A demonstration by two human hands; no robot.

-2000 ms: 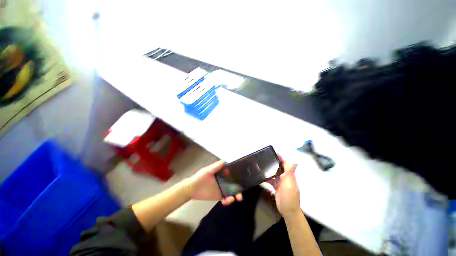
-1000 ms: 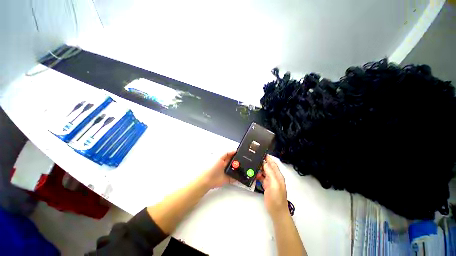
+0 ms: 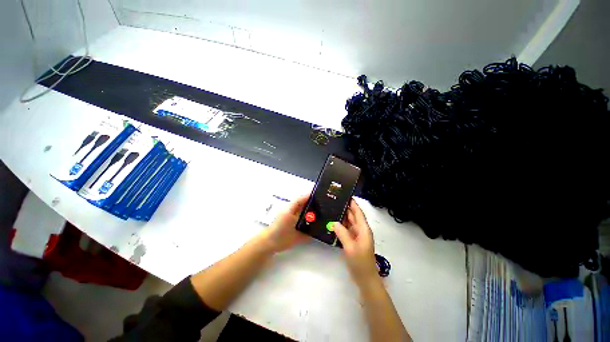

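A black smartphone [image 3: 330,199] is held above the white tabletop, its screen lit with a red and a green button. My left hand [image 3: 289,224] grips its lower left edge. My right hand [image 3: 356,234] holds its right side, with the thumb at the green button. A coiled black cable [image 3: 382,265] lies on the tabletop just right of my right wrist, partly hidden by it.
A huge black cable pile [image 3: 481,160] covers the right. Flat boxes [image 3: 498,297] stand on edge below it. Packed blue-and-white boxes [image 3: 144,180] lie in two rows at left. A packet [image 3: 190,115] lies on the black strip [image 3: 267,150]. A red stool [image 3: 90,257] is lower left.
The view has swung right and steadied since the first frame. The phone has turned from sideways to upright, and its call buttons now show clearly. My right thumb has moved onto the green button area.
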